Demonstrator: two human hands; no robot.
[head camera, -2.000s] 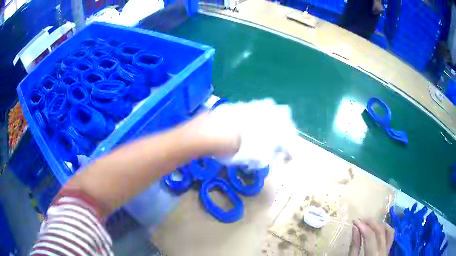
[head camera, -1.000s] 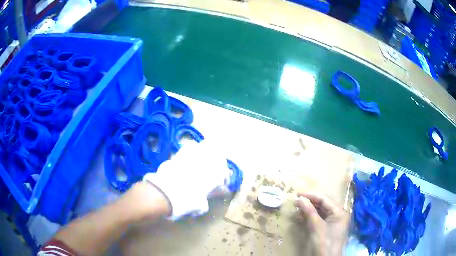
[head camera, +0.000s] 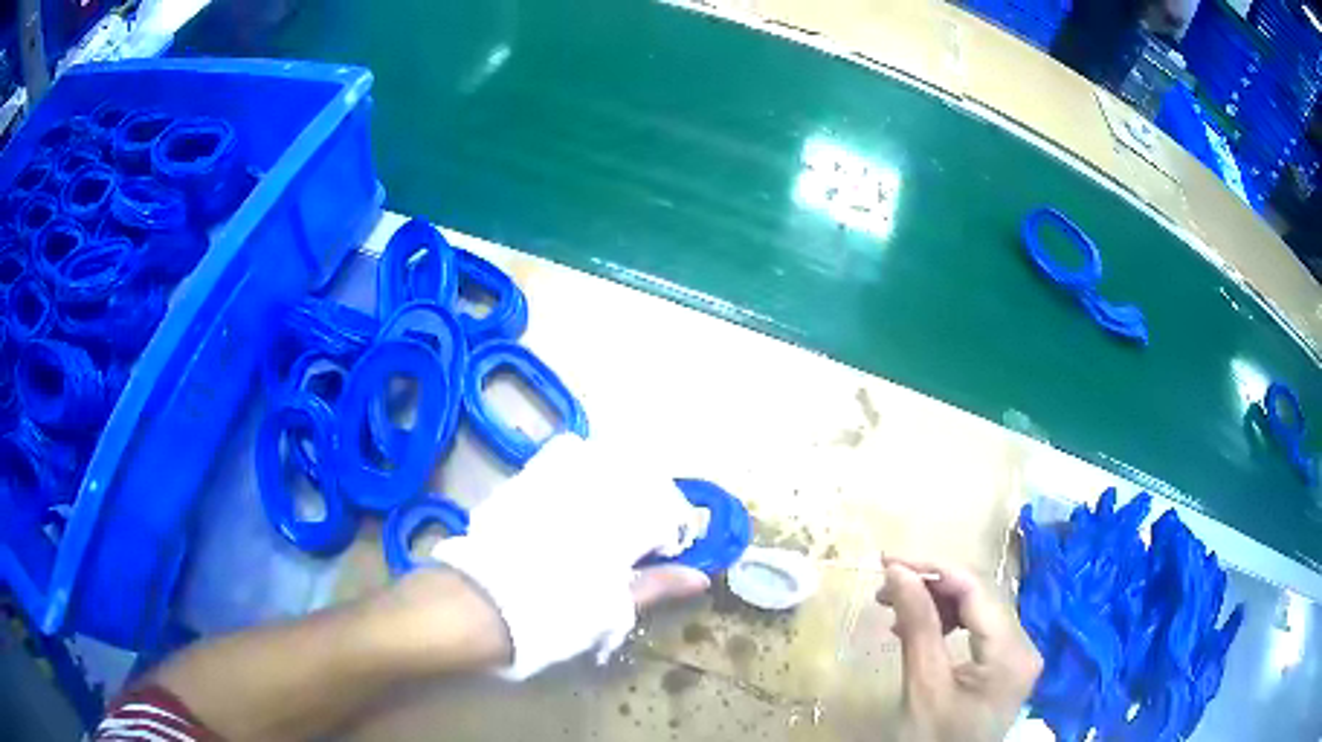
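My left hand (head camera: 558, 558), in a white glove with bare fingertips, holds a blue oval ring (head camera: 721, 528) just left of the white cup (head camera: 773, 577). The glove hides part of the ring. My right hand (head camera: 957, 645) is bare and pinches a thin pale stick (head camera: 911, 571) to the right of the cup. The cup stands on brown-spotted cardboard (head camera: 725, 670). Several loose blue rings (head camera: 395, 423) lie in an overlapping pile beyond and left of my left hand.
A large blue bin (head camera: 239, 312) full of rings stands at the left. A green conveyor belt (head camera: 624, 189) runs behind, carrying a joined ring with tail (head camera: 1066, 249) and another at the far right. A pile of blue strips (head camera: 1124, 616) lies at the right.
My left hand first moved down from the belt side of the bench, uncovering the ring pile. It then shifted slightly right with the ring, close to the cup. The view has swung right.
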